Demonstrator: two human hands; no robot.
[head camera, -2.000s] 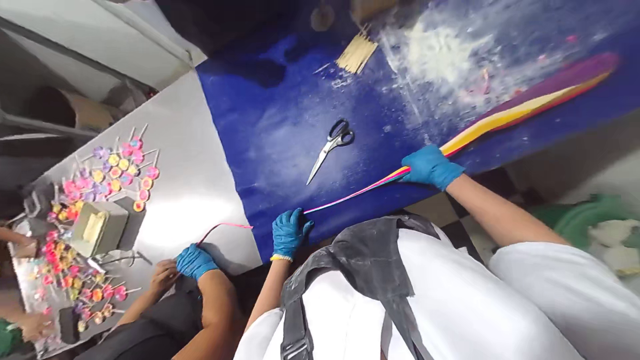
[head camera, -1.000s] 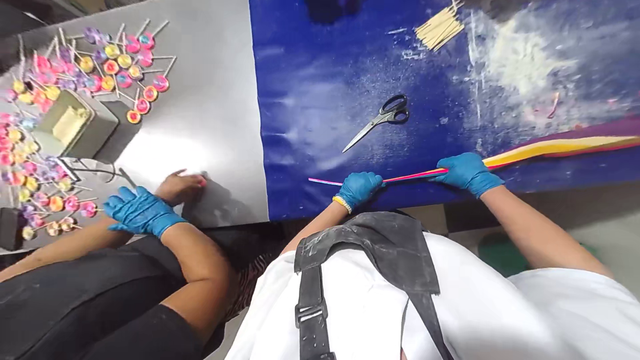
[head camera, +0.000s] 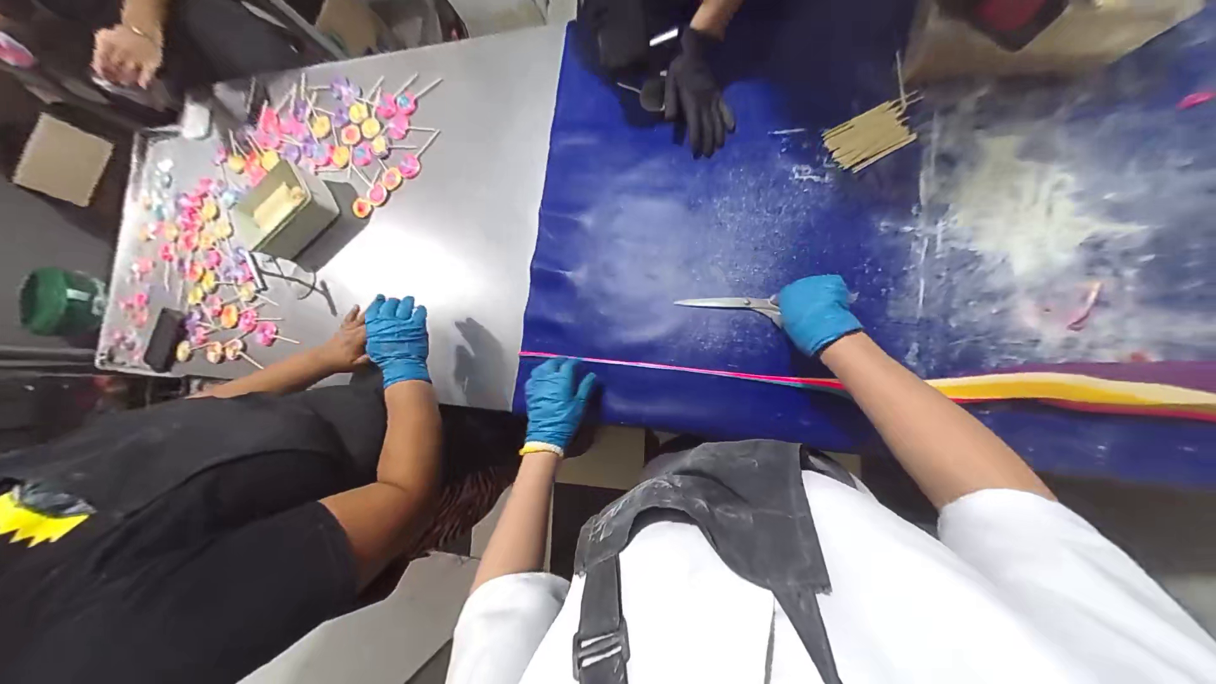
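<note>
A thin pink candy rope runs along the near edge of the blue mat. To the right it widens into a thick roll of yellow, white, red and purple candy. My left hand, in a blue glove, lies at the rope's thin left part with the fingertips at it; whether it grips the rope is not plain. My right hand, also gloved, is closed on the handles of the scissors, whose blades point left, above the rope. The glove hides the handles.
Sticks lie in a pile at the mat's far side, near a co-worker's black-gloved hand. On the metal table at left are many lollipops and a box. Another co-worker's blue-gloved hand is beside my left.
My right hand has left the candy rope and taken hold of the scissors, which lay untouched on the mat before. A black-gloved hand now shows at the far side.
</note>
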